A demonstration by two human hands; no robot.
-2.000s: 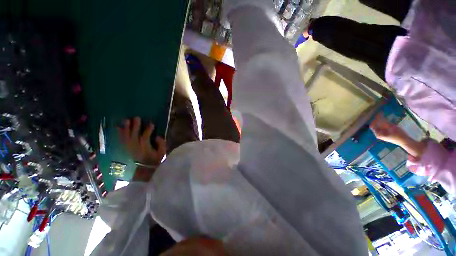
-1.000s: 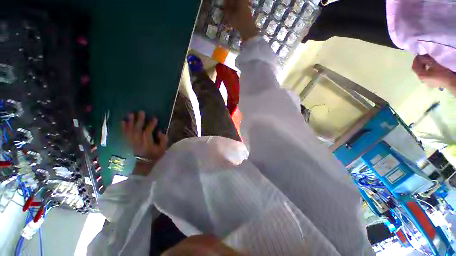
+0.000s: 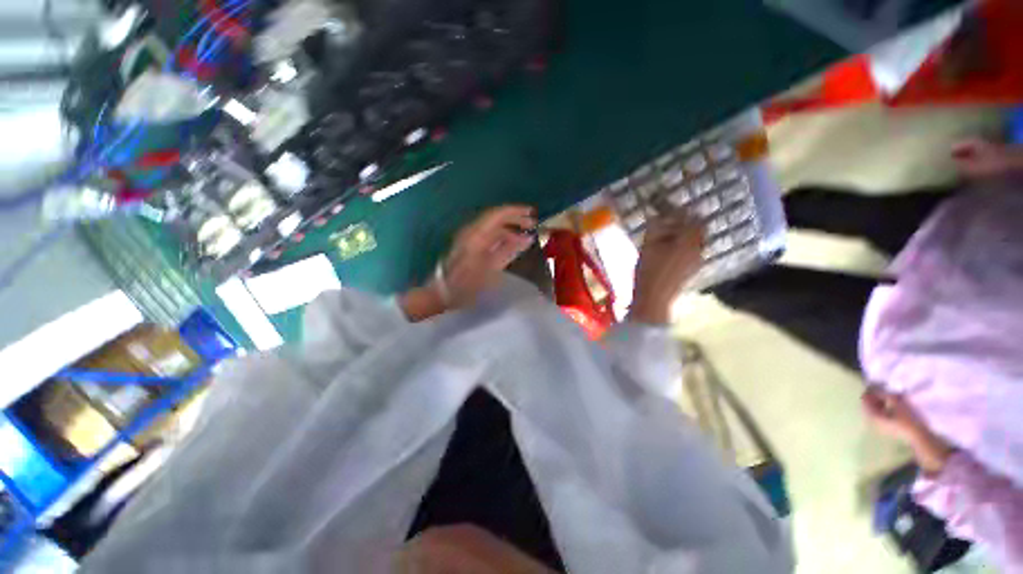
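Note:
The view is tilted and blurred. My left hand (image 3: 485, 249) is at the near edge of the green bench mat (image 3: 606, 101), fingers apart and slightly bent, with nothing seen in it. My right hand (image 3: 670, 260) is over the near part of a pale gridded tray (image 3: 735, 202) with silvery-white pockets, beside the bench edge; its fingertips are too blurred to tell if they hold anything. A small green-gold circuit board (image 3: 353, 240) lies on the mat left of my left hand. A thin pale strip or tool (image 3: 411, 183) lies before the black row of test fixtures (image 3: 415, 84).
White sheets (image 3: 294, 283) lie at the bench's left end. Blue and red wires (image 3: 146, 163) are behind the fixtures. A red object (image 3: 578, 280) is between my hands, below the bench. A person in a pink smock (image 3: 954, 303) is at the right. Blue shelving with boxes (image 3: 123, 381) is at lower left.
The view has turned, so the bench now runs diagonally and more of the tray shows. My right hand, at the top of the picture before, now appears nearer my left hand, still at the tray.

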